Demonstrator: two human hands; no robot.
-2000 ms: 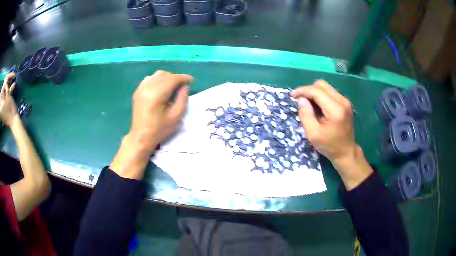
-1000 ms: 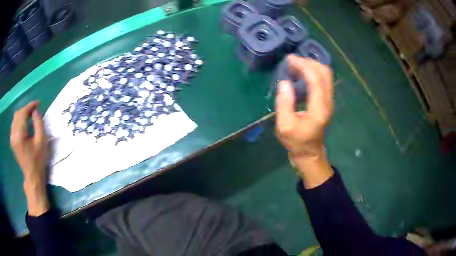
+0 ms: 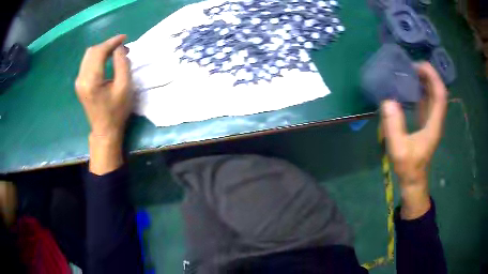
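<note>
My right hand [image 3: 417, 126] has its thumb and fingers around the lower right side of a dark blue-grey housing [image 3: 393, 75], slightly blurred, near the bench's right front edge. The housing's hollow side does not show. My left hand [image 3: 107, 88] is over the left edge of a white sheet [image 3: 241, 101], thumb and index finger close together. A small dark spot shows at its fingertips; I cannot tell if it is a part. Small dark inserts with whitish spots [image 3: 257, 43] lie heaped on the sheet and past its right edge.
More housings [image 3: 404, 27] stand at the upper right. Dark housings [image 3: 13, 61] show at the far left. The green bench [image 3: 48, 118] has a raised rail [image 3: 80, 21] at the upper left. A red garment [image 3: 40, 249] shows at the lower left.
My right hand has closed around a housing. The view has swung back left, so the sheet and heap appear farther right and higher. My left hand remains by the sheet's left edge.
</note>
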